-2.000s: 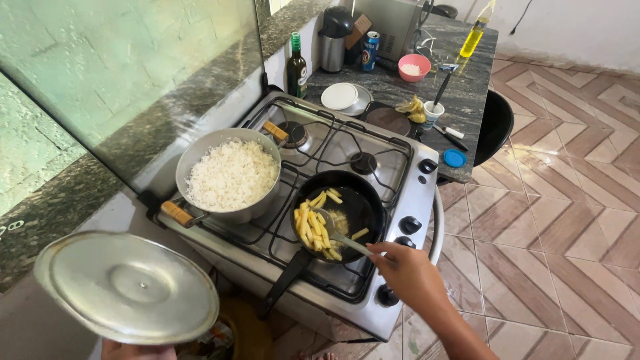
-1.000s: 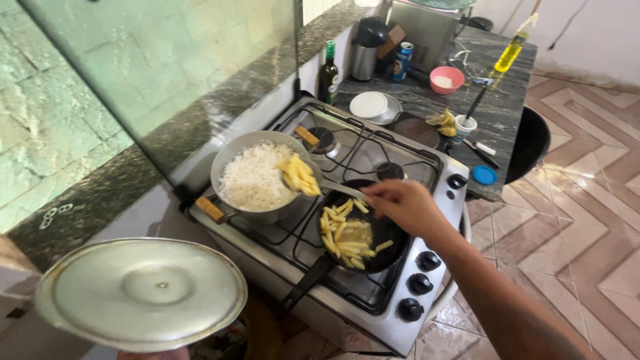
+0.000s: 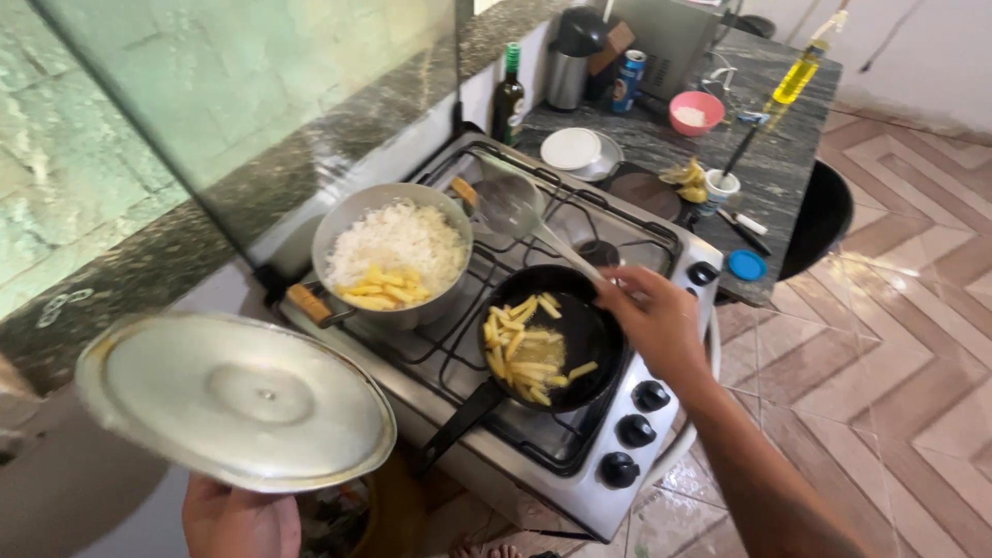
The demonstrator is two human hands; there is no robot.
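Observation:
My left hand (image 3: 240,515) holds a dented aluminium pot lid (image 3: 240,399) from below, at the lower left. In my right hand (image 3: 651,318) is the handle of a skimmer (image 3: 508,203), its round head raised over the back of the stove, just right of the pot. The aluminium pot (image 3: 430,306) with wooden grips holds white rice (image 3: 395,240), and a heap of fries (image 3: 384,288) lies on the rice at its near side. More fries (image 3: 511,341) sit in bubbling oil in the black frying pan (image 3: 593,333), below my right hand.
The gas stove (image 3: 496,449) has black knobs along its right side and a raised glass cover (image 3: 333,77). On the dark stone counter (image 3: 783,163) stand a green-capped bottle (image 3: 509,101), a blue can (image 3: 628,81), a pink bowl (image 3: 696,114), a white cup (image 3: 721,190) and a knife (image 3: 745,234).
Fries that were on the skimmer over the pot now lie on the rice. My right hand has drawn the skimmer away from the pot, to the right. My left hand still holds the lid.

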